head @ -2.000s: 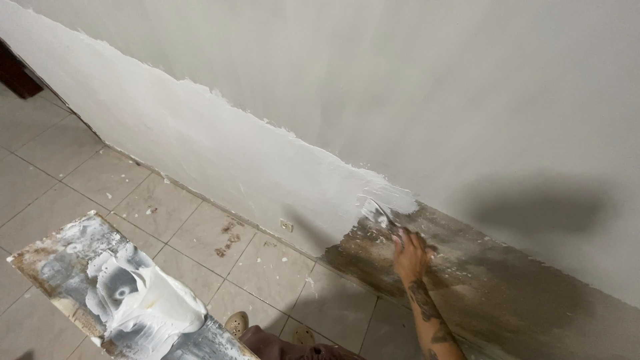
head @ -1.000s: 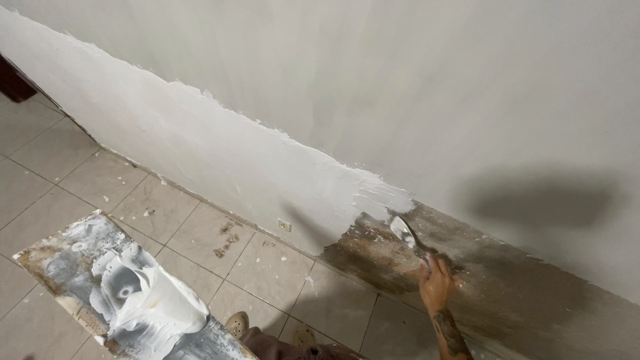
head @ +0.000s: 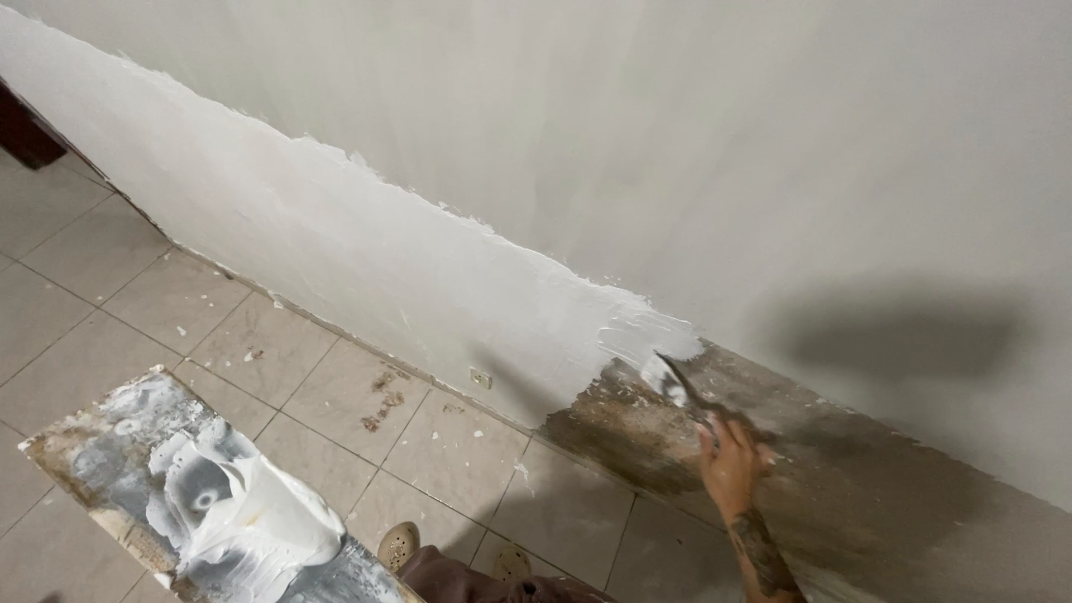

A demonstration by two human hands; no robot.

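My right hand (head: 730,469) grips a putty knife (head: 670,381) whose blade carries white filler. The blade is at the lower edge of the fresh, ridged filler (head: 641,331) on the wall, over the border with the bare brown patch (head: 837,469). Smooth white filler (head: 377,260) runs along the lower wall to the left. At the lower left a flat, smeared board (head: 92,477) bears a thick heap of white filler (head: 276,519). My left hand is out of sight, so what it holds does not show.
A wall outlet (head: 480,378) sits low in the filled band. Floor tiles (head: 327,427) with white drips and brown stains meet the wall's foot. My clogs (head: 399,546) stand close to the board. A dark reddish object (head: 25,130) is at the far left edge.
My right hand went down and to the right with the knife, away from the ridged filler, then came back slightly up and left. The board has stayed nearly in place.
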